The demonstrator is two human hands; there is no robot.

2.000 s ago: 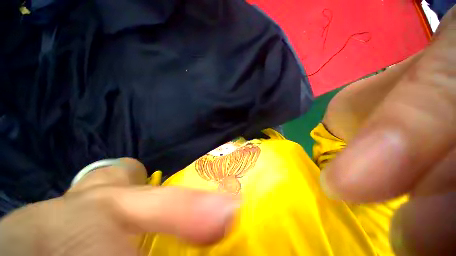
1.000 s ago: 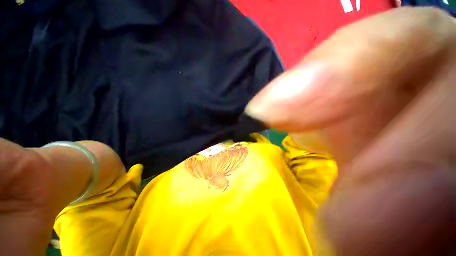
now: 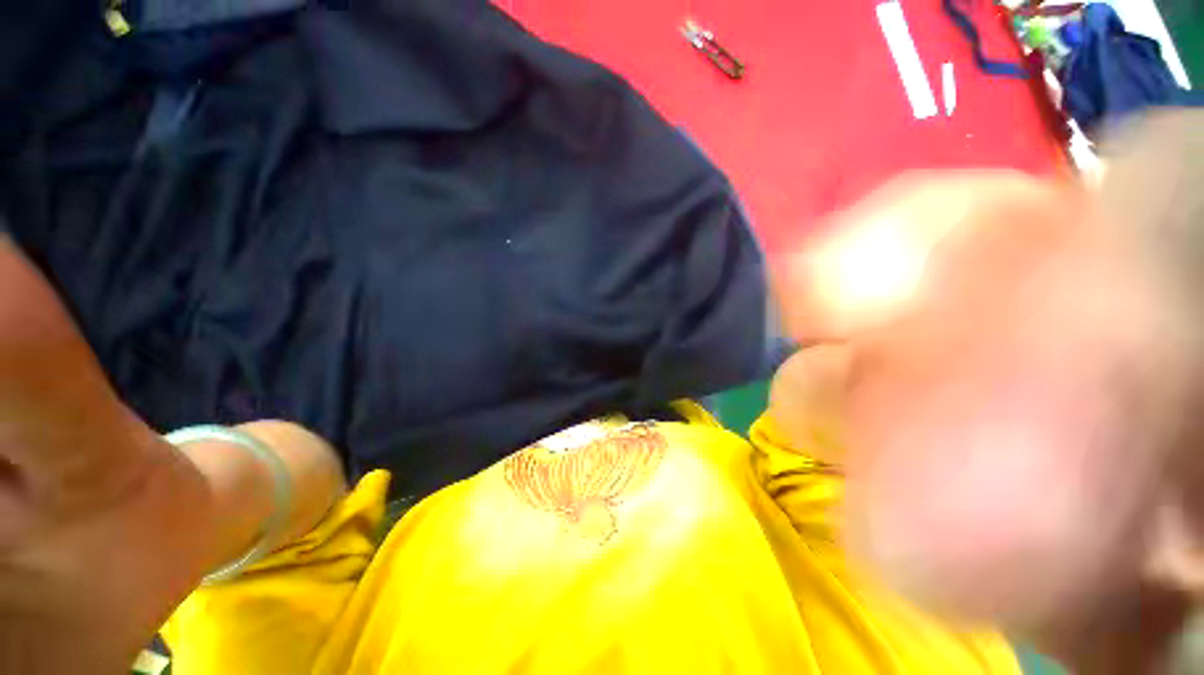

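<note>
The large dark navy garment (image 3: 528,224) spreads from the upper left to the middle, over the wearer's lap and the table edge. My left hand (image 3: 93,488), with a pale bangle at the wrist, is cut off by the left edge; its fingers are out of view. My right hand (image 3: 990,396) is very close to the camera at the right and badly blurred, raised above the garment's right side. Its fingertips look bent together, but whether they hold anything cannot be told. No needle or thread can be made out.
Red table cloth (image 3: 819,119) lies beyond the garment. Small dark thread snips (image 3: 714,50) lie on it, with a long white strip (image 3: 907,59), a short white sliver (image 3: 949,88) and a dark blue band (image 3: 981,42). Folded navy cloth (image 3: 1120,69) is at far right.
The view has shifted, bringing the snips, white strip and blue band into sight. My left hand has moved to the left edge. My right hand has moved right, after crossing toward the middle.
</note>
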